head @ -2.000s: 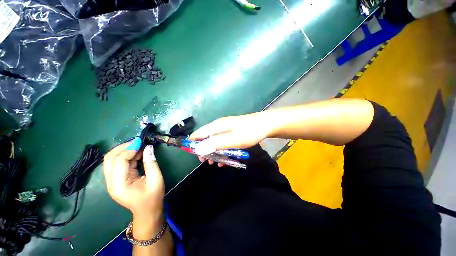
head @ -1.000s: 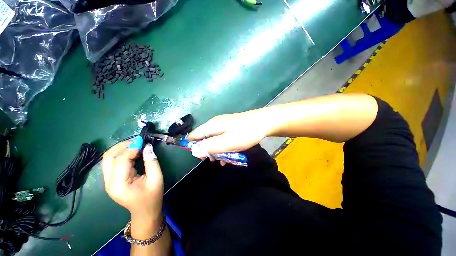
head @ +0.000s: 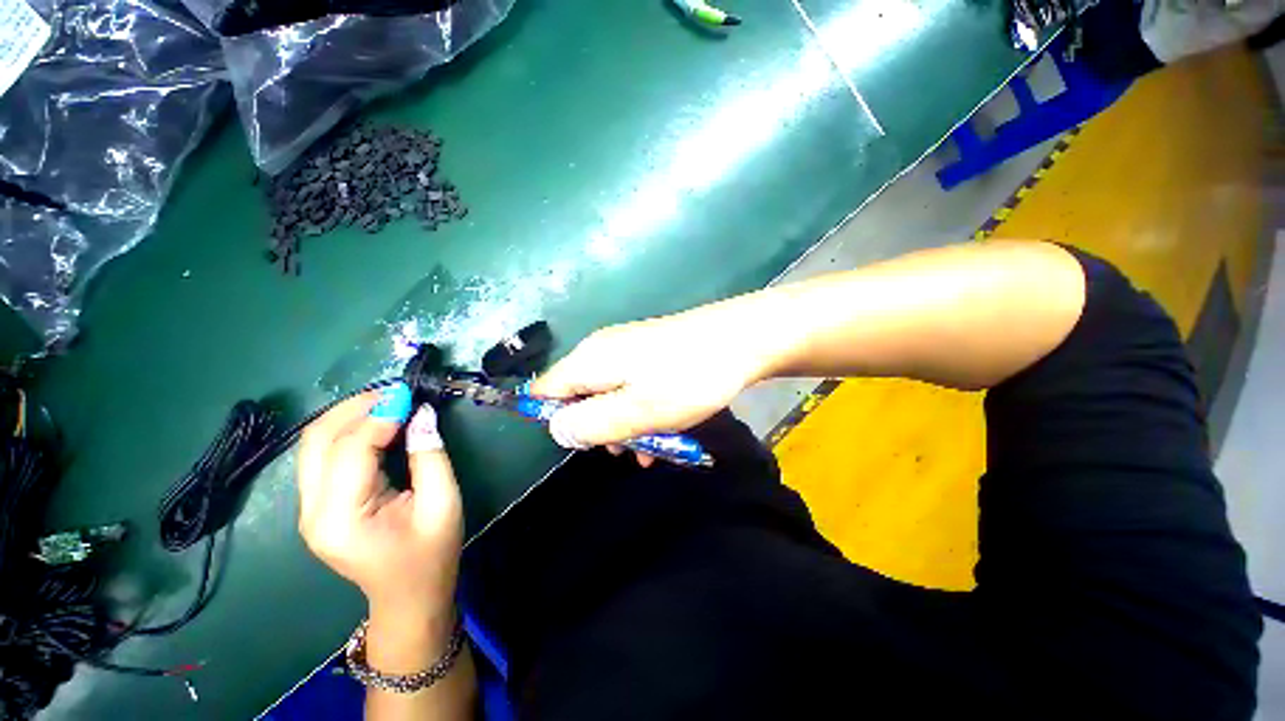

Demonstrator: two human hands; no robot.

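My left hand (head: 378, 493), with a bright blue cover on one fingertip and a whitish one on the thumb, pinches a small black housing (head: 423, 372) at the end of a black cable. My right hand (head: 641, 380) grips red-and-blue-handled pliers (head: 533, 406), handles close together. The pliers' jaws touch the housing; the exact contact is too small to tell. A second black rounded piece (head: 516, 348) lies just behind the jaws. The cable runs left to a coiled black cord (head: 221, 476) on the green mat (head: 592, 183).
A pile of small black pieces (head: 359, 179) lies behind my hands. Clear plastic bags (head: 106, 134) fill the back left. A black harness pile (head: 42, 620) is at the left edge. Green-and-white pliers (head: 705, 14) lie at the top. A blue frame (head: 1036, 120) stands beyond the bench edge.
The plier handles were spread two seconds ago and are now close together. My right hand and forearm have shifted slightly; my left hand keeps its pinch on the housing.
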